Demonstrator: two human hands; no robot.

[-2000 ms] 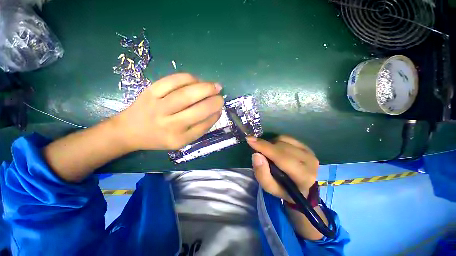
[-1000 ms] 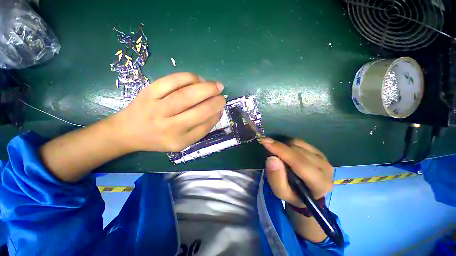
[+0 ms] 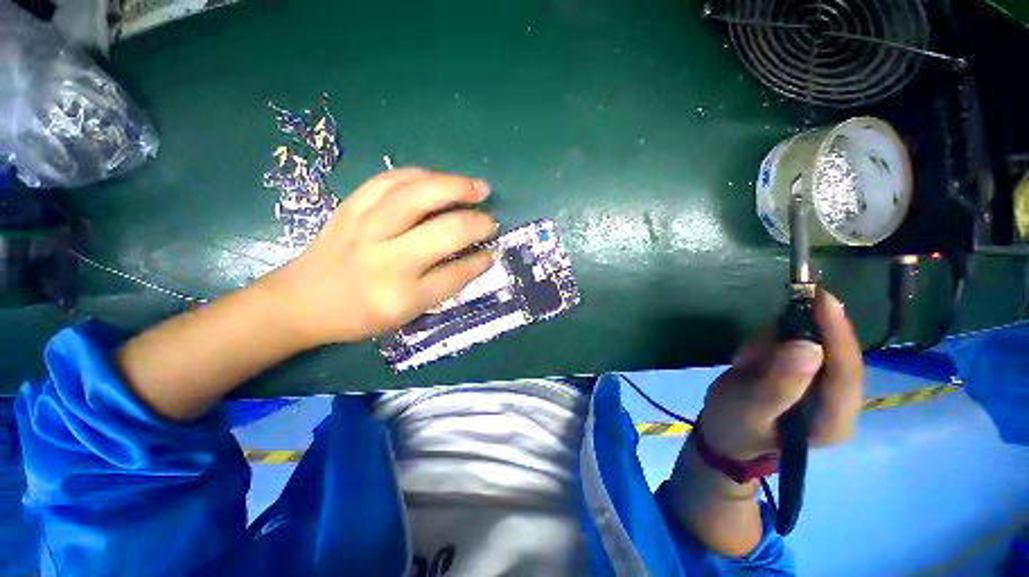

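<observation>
A phone assembly (image 3: 539,276) lies tilted on the green bench mat near its front edge, its circuit board end at the right. My left hand (image 3: 395,254) rests over its left part, palm down; whether the fingers pinch anything is hidden. My right hand (image 3: 796,378) holds a black soldering iron (image 3: 799,327) upright, its metal tip in front of the cream tape-roll cup (image 3: 799,169) with silvery grains inside. Whether the tip touches the cup I cannot tell. A loose pile of small silver and gold components (image 3: 299,186) lies beyond my left hand.
A round wire fan grille (image 3: 818,40) stands at the back right. A crumpled clear plastic bag (image 3: 85,113) lies at the far left. A thin solder wire (image 3: 141,280) runs from the left toward my left forearm. A black holder is right of the cup.
My right hand has moved right with the iron, off the phone assembly to the cup, and the iron now points upward. My left hand stays over the phone assembly. The view has shifted slightly.
</observation>
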